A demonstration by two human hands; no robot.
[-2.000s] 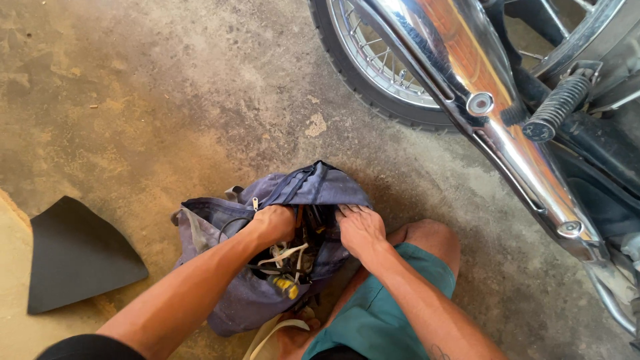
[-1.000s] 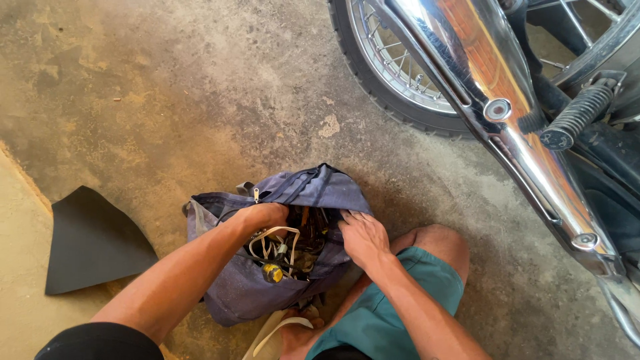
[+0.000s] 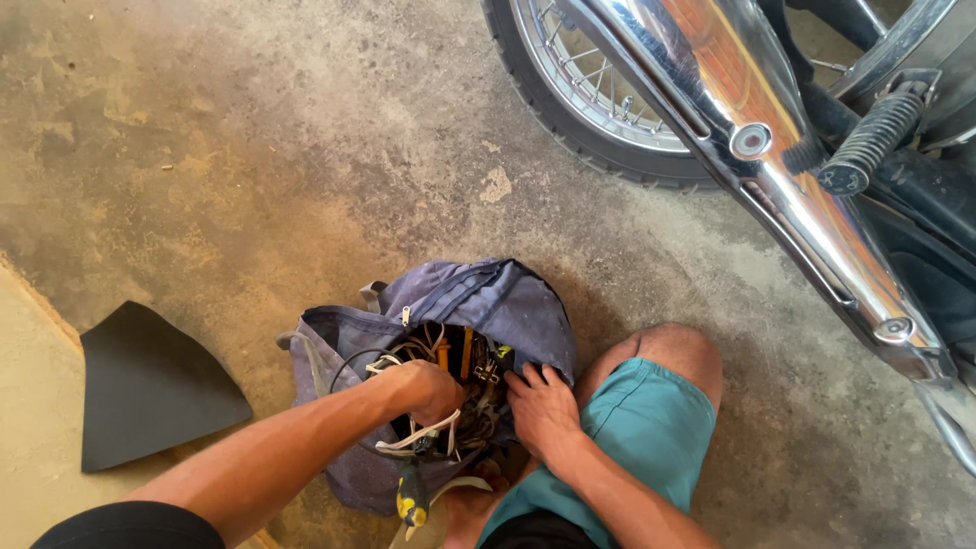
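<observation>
A blue-grey fabric bag [image 3: 503,305] lies on the floor with its zipped mouth open, full of tools and cables. My left hand [image 3: 435,393] reaches down into it; its fingertips are hidden among the contents, so I cannot tell what it holds. Against the right rim of the opening, my right hand [image 3: 543,408] rests with fingers on the fabric. A pale cable [image 3: 419,441] loops beside my left hand. A tool with a yellow and black handle [image 3: 412,496] sticks out over the bag's near edge. Orange-handled items [image 3: 467,352] show inside.
A motorcycle's chrome exhaust [image 3: 808,206], spoked wheel [image 3: 610,156] and ribbed footpeg [image 3: 877,137] are at the upper right. A dark flat sheet [image 3: 160,389] lies at the left, partly on a pale board [image 3: 38,427]. My bent knee [image 3: 679,354] is right of the bag.
My left hand has moved from the far left part of the bag's opening toward its near side. The yellow and black handle, earlier inside the opening, now sticks out over the near edge.
</observation>
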